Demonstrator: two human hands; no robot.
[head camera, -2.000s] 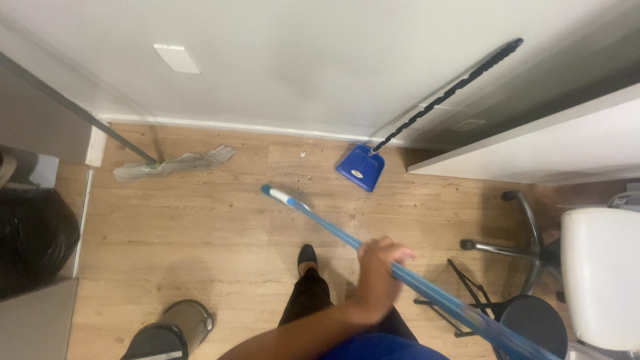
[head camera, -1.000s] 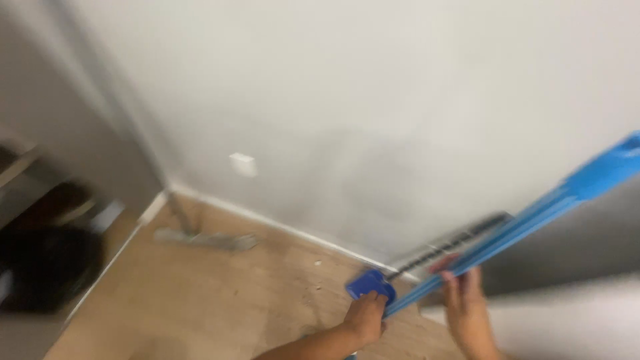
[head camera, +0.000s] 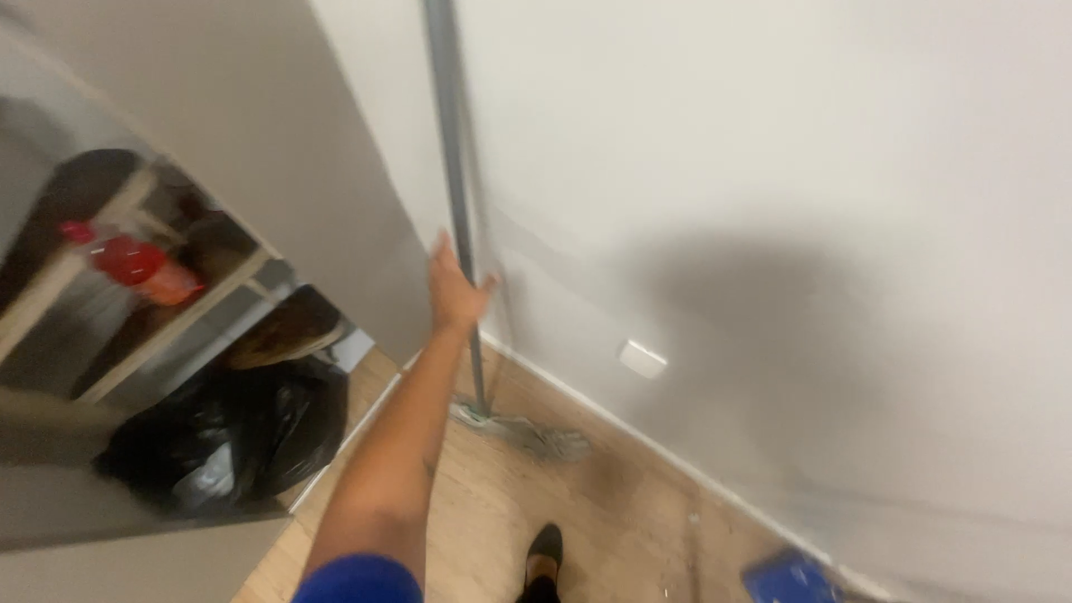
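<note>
My left hand (head camera: 459, 289), at the end of a bare arm with a blue sleeve, is at the grey mop handle (head camera: 454, 167). Its fingers and thumb are spread on either side of the pole; whether the palm touches it is unclear. The handle leans upright near the wall corner, with the grey mop head (head camera: 528, 435) lying on the wood floor. At the lower right edge sits the blue dustpan (head camera: 791, 578), partly cut off. My right hand is out of view.
On the left, open shelving (head camera: 180, 327) holds a red bottle (head camera: 138, 266) above a black plastic bag (head camera: 243, 427). A white wall plate (head camera: 642, 358) is on the wall. My dark shoe (head camera: 546, 548) stands on the floor.
The blue pole held a second ago is out of view, as is my right hand. My left hand has moved from near the dustpan to the mop handle. The view has swung left.
</note>
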